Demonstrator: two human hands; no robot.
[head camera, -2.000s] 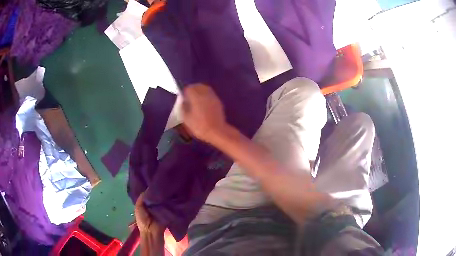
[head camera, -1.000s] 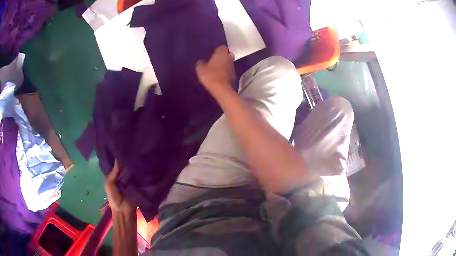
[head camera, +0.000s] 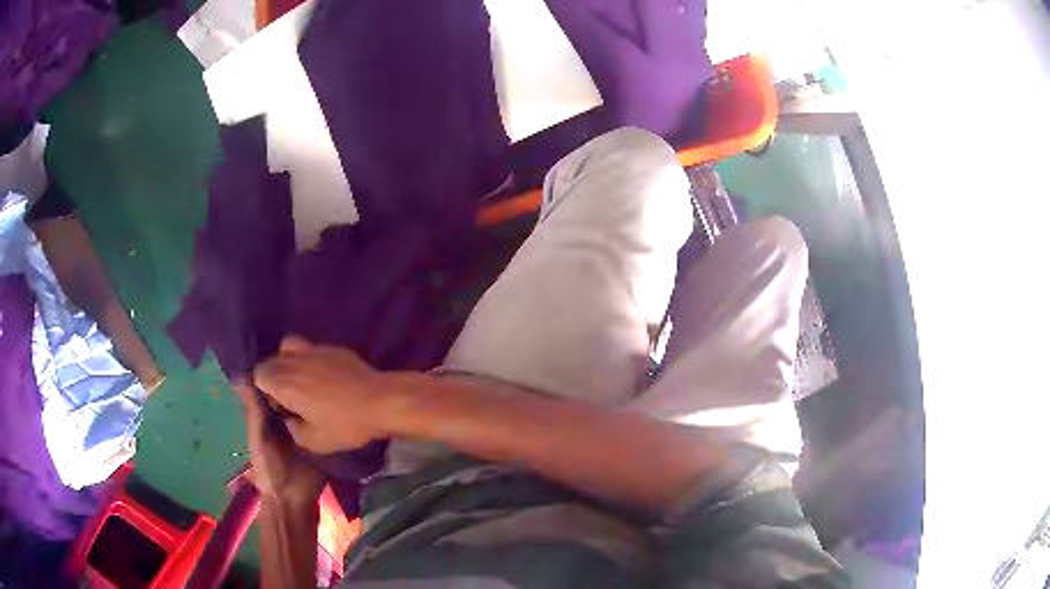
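Observation:
Dark purple cut cloth (head camera: 345, 282) hangs in folds left of my lap. My left hand (head camera: 274, 451) is at its lower left edge, holding it, and is partly hidden behind my right hand. My right hand (head camera: 322, 395) reaches across my body, its fingers closed on the same edge, close to my left fingers. Its fingertips are partly hidden. Another dark purple piece (head camera: 409, 104) lies further up, over white sheets (head camera: 311, 161).
An orange rim (head camera: 737, 115) with purple cloth stands beyond my knees. A red stool (head camera: 144, 535) is low at the left, near crumpled light blue material (head camera: 81, 391) on the green floor (head camera: 144, 173). The bright white table (head camera: 979, 288) is at the right.
My right hand has moved from the upper purple cloth down and left to my left hand. The orange rim beside my knee shows more. The view has shifted slightly.

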